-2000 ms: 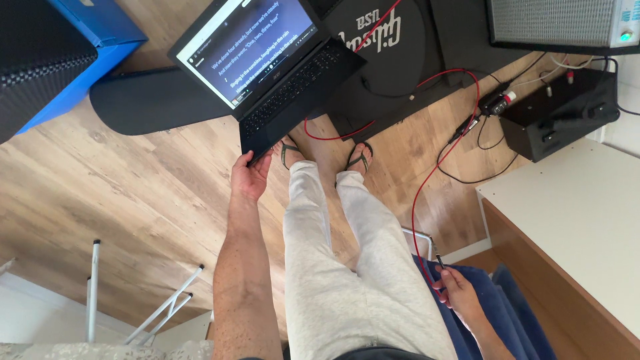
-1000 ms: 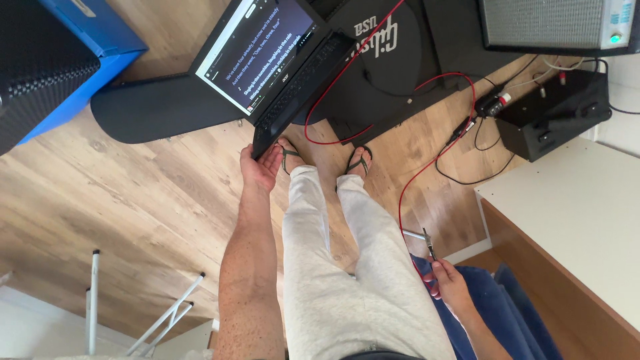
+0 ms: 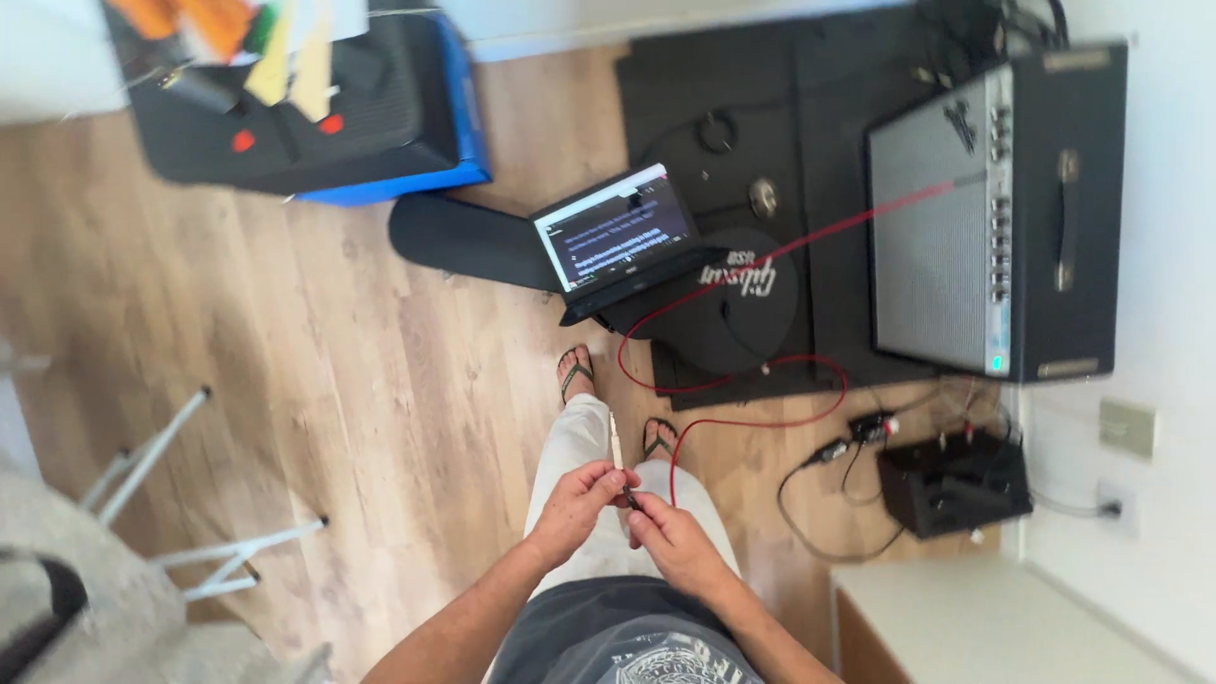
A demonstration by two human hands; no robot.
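Note:
Both hands meet in front of my thighs at an instrument cable's jack plug (image 3: 617, 445), whose metal tip points away from me. My left hand (image 3: 578, 503) pinches the plug's body. My right hand (image 3: 673, 541) grips the dark rear end of it. A red cable (image 3: 722, 422) runs from near my hands across the floor, over the gig case and up towards the amplifier. An open laptop (image 3: 617, 242) rests on the black Gibson guitar case (image 3: 475, 239) beyond my feet, its screen lit with text.
A guitar amplifier (image 3: 950, 223) stands on a black mat (image 3: 703, 76) at right. Below it lie a black box (image 3: 950, 484) and black cables (image 3: 784, 489). A white cabinet (image 3: 997, 617) is at lower right, metal stand legs (image 3: 228, 556) at lower left, a black-and-blue case (image 3: 380, 185) at upper left.
My left hand has left the laptop's edge and come to the plug. My right hand has moved inward from my right side with the plug. The view has shifted widely.

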